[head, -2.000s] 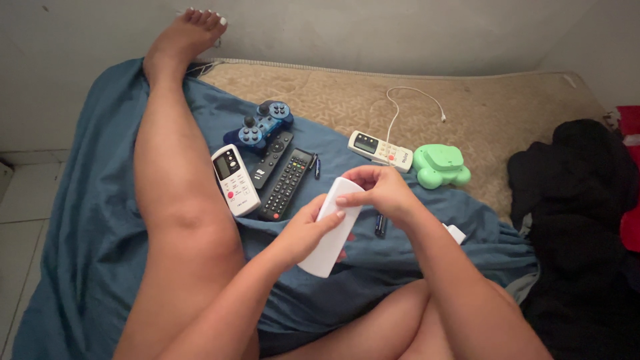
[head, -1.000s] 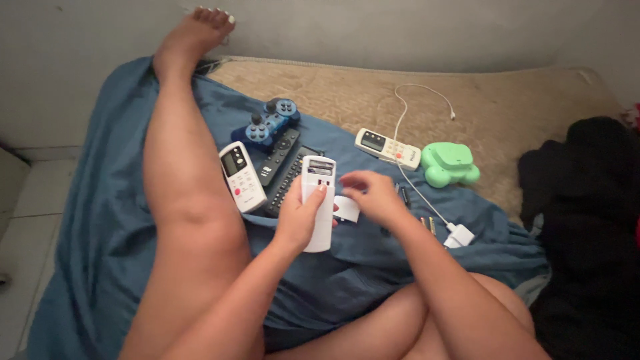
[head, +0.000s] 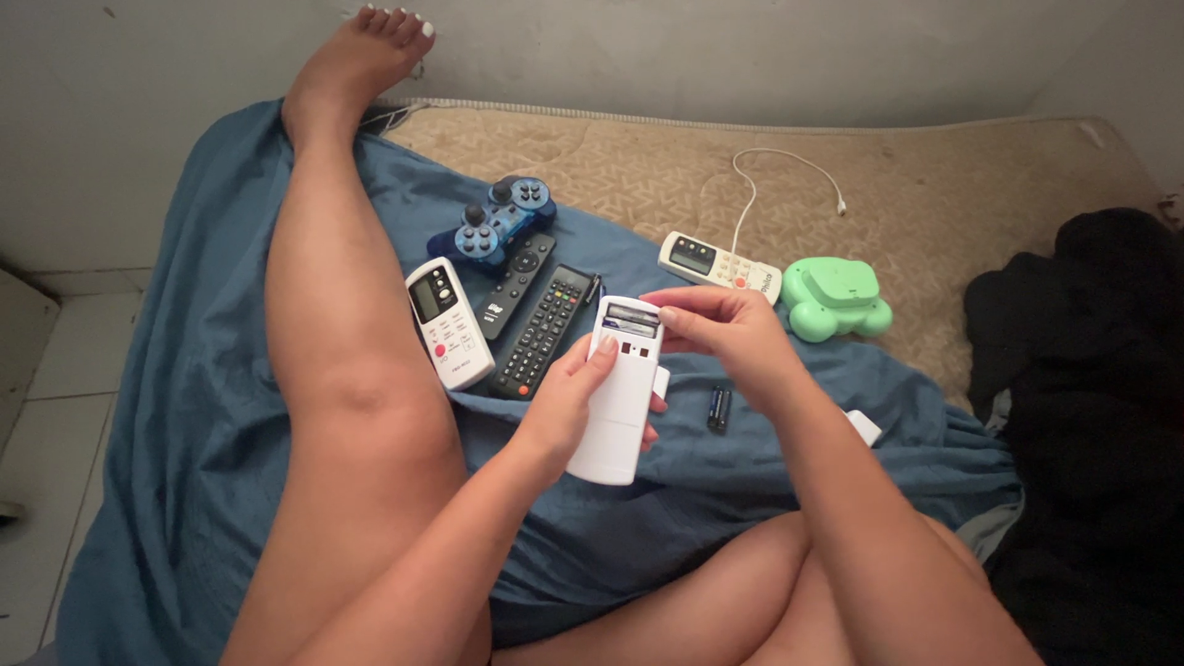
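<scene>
A white remote control [head: 610, 416] is held back side up in my left hand [head: 569, 398], thumb beside its uncovered battery compartment. Two batteries [head: 632, 321] lie in that compartment. My right hand [head: 726, 333] has its fingertips at the compartment's upper right edge; whether they grip anything is unclear. A white piece [head: 660, 382], which looks like the battery cover, shows beside the remote near my left fingers. On the blue cloth to the right lie dark batteries [head: 719, 409]. Past my right hand rests another white air-conditioner remote [head: 694, 257].
Left of my hands lie a white remote [head: 449, 324], two black remotes [head: 546, 328] [head: 518, 282] and a blue game controller [head: 495, 222]. A green plastic object [head: 832, 296], a white cable [head: 754, 185], a white adapter [head: 865, 427] and black fabric [head: 1082, 416] are to the right.
The remote in my left hand was turned from its plain side to its battery side, and its compartment came uncovered. My right hand has moved from beside the loose cover to the compartment's edge.
</scene>
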